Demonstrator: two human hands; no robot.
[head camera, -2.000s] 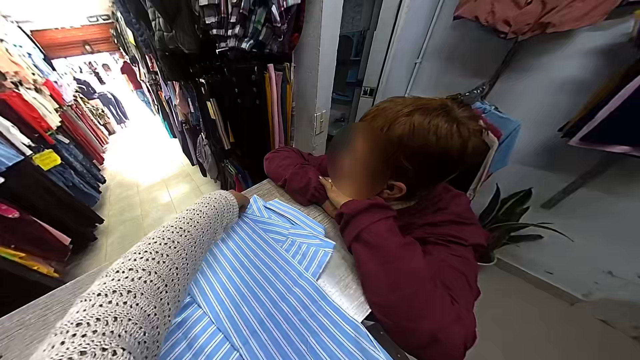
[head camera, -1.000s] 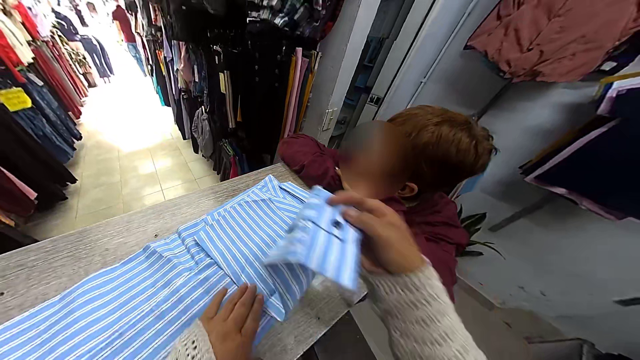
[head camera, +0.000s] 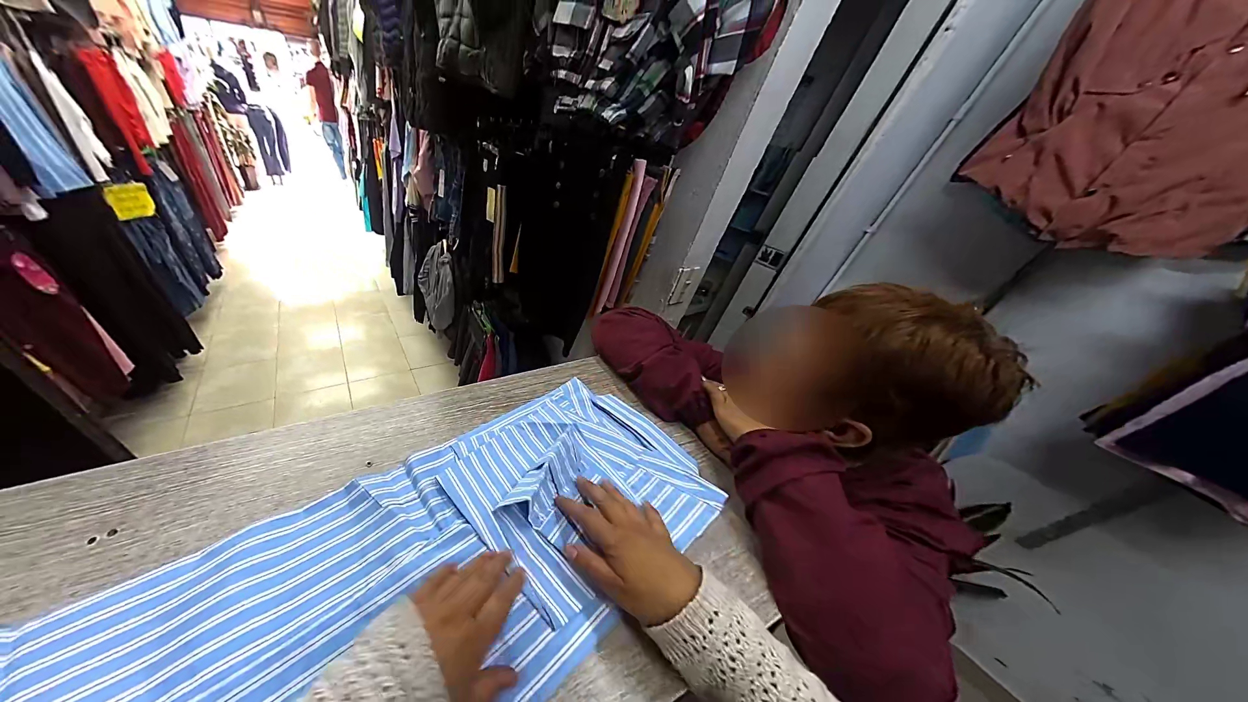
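Note:
A blue-and-white striped garment (head camera: 322, 546) lies along the wooden counter, partly folded at its right end. My right hand (head camera: 629, 551) rests palm down, fingers spread, on a folded flap of striped cloth there. Nearer to me and to the left, my left hand (head camera: 468, 619) is over the garment's near part, fingers together and thumb apart, holding nothing; whether it presses on the cloth I cannot tell. Both arms wear a cream knitted sleeve.
A person in a maroon top (head camera: 819, 556) leans on the right end of the counter (head camera: 195, 497), arms folded beside the garment. Clothes racks (head camera: 526, 224) stand beyond, along a tiled aisle (head camera: 292, 361). A potted plant (head camera: 985, 565) is behind the person.
A second ago my right hand held a folded, cuff-like piece above the garment; now the hand lies flat on the cloth. My left hand has lifted its fingers from where they lay spread.

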